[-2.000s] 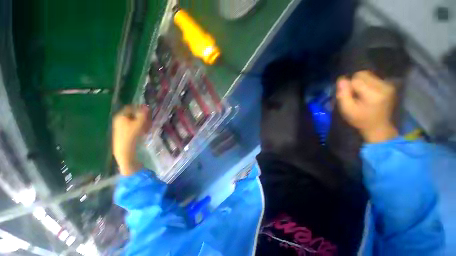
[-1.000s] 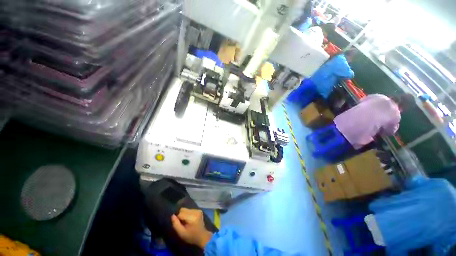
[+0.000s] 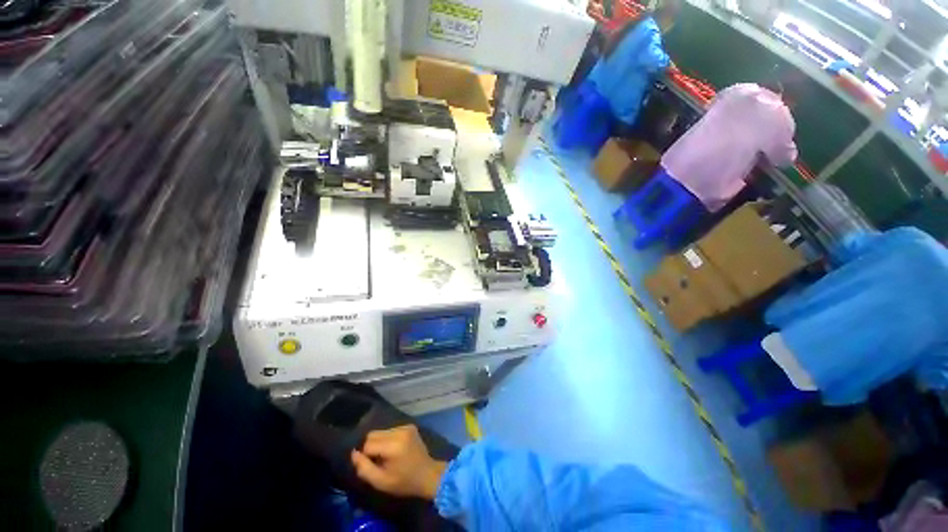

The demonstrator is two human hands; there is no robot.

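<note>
My right hand rests on my dark-clothed leg at the bottom centre, in front of the white machine. Its fingers are curled in and no held object shows. My left hand is out of the picture. The white machine has a lit blue screen on its front. A dark fixture sits at the front of its right slide. Another fixture sits farther back on the left. A white box with a dark cross-shaped top stands between them.
A tall stack of clear trays stands on the green bench at left, with a grey round disc in front. At right are seated people in blue and pink smocks, blue stools, cardboard boxes and a yellow-striped floor line.
The view has swung from the lap, tray and yellow-handled tool to the machine, which now stands nearer the centre-left. My left hand has left the picture. My right hand stays on my leg.
</note>
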